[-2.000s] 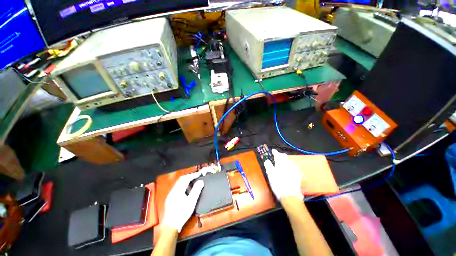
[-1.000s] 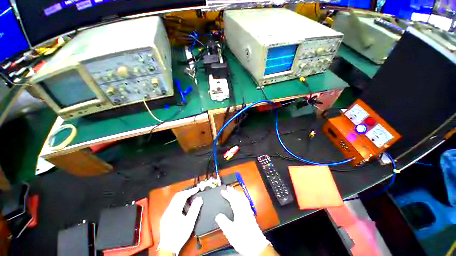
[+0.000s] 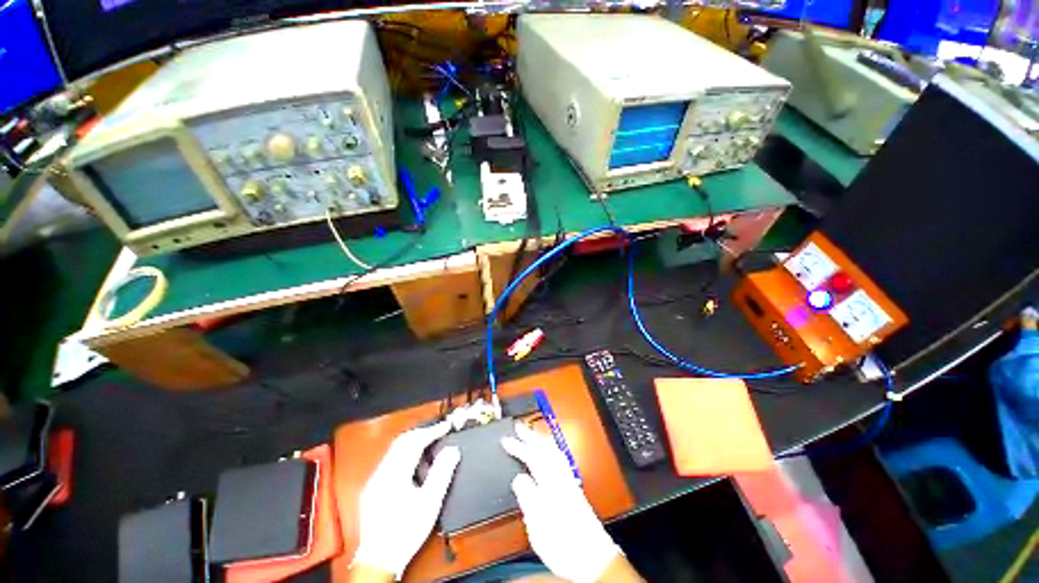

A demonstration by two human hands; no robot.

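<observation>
A flat black set-top box (image 3: 481, 478) lies on the orange-brown work mat (image 3: 598, 461), its far edge against the silvery-white plugs of the connector fixture (image 3: 476, 415). My gloved left hand (image 3: 405, 490) holds the box's left side, fingers at its far left corner. My gloved right hand (image 3: 558, 507) rests on the box's right side, fingertips on its top. A blue network cable (image 3: 492, 342) runs into the fixture. A blue marker pen (image 3: 558, 433) lies right of the box. The remote control (image 3: 624, 410) lies right of the mat.
Two more black boxes, one (image 3: 264, 510) on a red pad, lie at the left. A salmon pad (image 3: 714, 426) and an orange switch box (image 3: 818, 308) stand right. Two oscilloscopes (image 3: 285, 148) are on the green shelf (image 3: 456, 228). A person's blue sleeve (image 3: 1017, 376) shows at the right edge.
Since two seconds ago my right hand has let go of the remote and moved left onto the box. My left hand has stayed at the box. Over the last second little differs except a slight view shift.
</observation>
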